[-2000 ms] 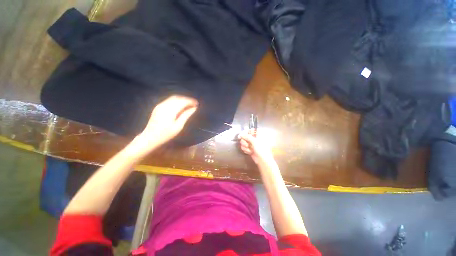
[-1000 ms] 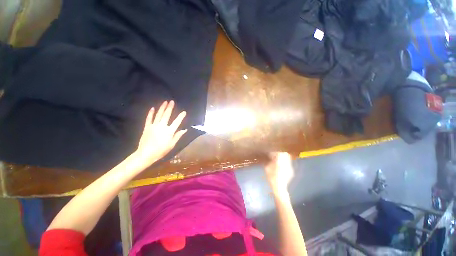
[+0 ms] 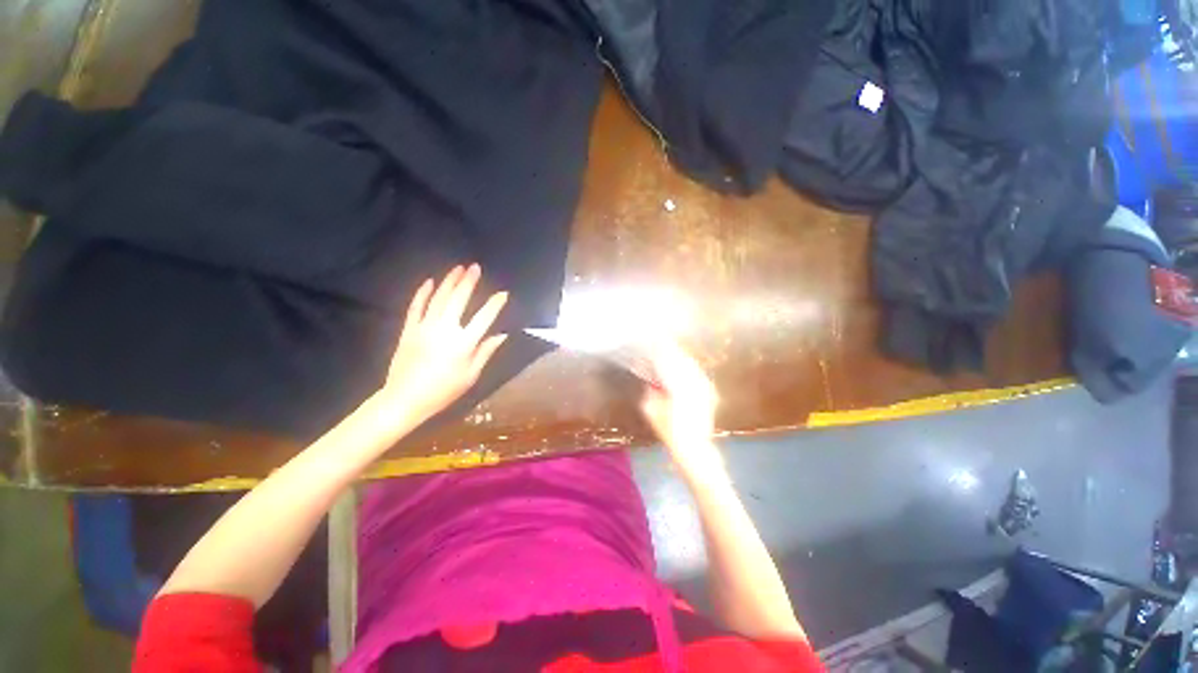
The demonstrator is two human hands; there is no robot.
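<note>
A large matte black garment (image 3: 263,224) lies spread over the left and middle of the brown table. My left hand (image 3: 447,345) rests flat on its near right part, fingers spread, gripping nothing. My right hand (image 3: 681,397) is just right of the garment's edge, over the table, its fingers closed on the thread snips (image 3: 633,363). The snips show only as a faint dark sliver in the glare, and their blades are unclear. A small white pointed patch (image 3: 544,337) shows at the garment's edge between my hands.
A pile of black garments (image 3: 972,171) with a white label (image 3: 870,96) lies at the far right. A grey bundle (image 3: 1119,316) with a red patch sits at the table corner. Yellow tape (image 3: 920,402) edges the table (image 3: 749,276). A bin holding dark blue cloth (image 3: 1044,598) stands below right.
My right hand swung out past the table's near edge, then came back in beside the garment. My left hand has flattened onto the cloth with fingers spread. The view has shifted too.
</note>
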